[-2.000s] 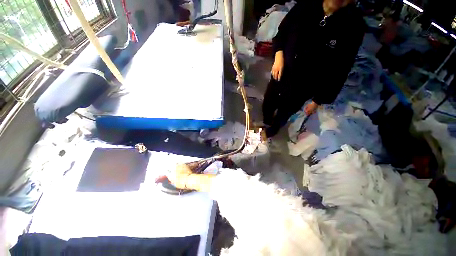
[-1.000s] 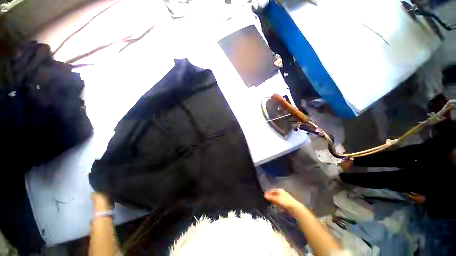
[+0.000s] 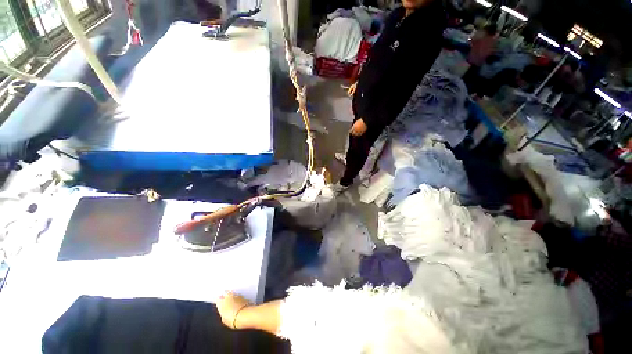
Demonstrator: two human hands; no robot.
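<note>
The dark garment (image 3: 138, 325) lies on the white-covered pressing table (image 3: 208, 276) at the bottom left, cut off by the picture's lower edge. My right hand (image 3: 233, 310) is at the garment's right upper corner, near the table's right edge; its fingers are partly hidden, and whether they grip the cloth cannot be told. The steam iron (image 3: 215, 231) stands on the white cover beyond the garment, with its orange-brown handle toward the left and no hand on it. My left hand is not in view.
The iron rest pad (image 3: 111, 227) lies left of the iron. The hose (image 3: 303, 104) runs up from the iron. A blue-edged white table (image 3: 201, 90) stands behind. A person in dark clothes (image 3: 395, 76) stands beyond it. White cloth heaps (image 3: 478, 269) cover the floor at right.
The view has swung from the table to the right side of the room. My left hand has left the picture. My right hand is now by the garment's upper corner. The iron still stands untouched.
</note>
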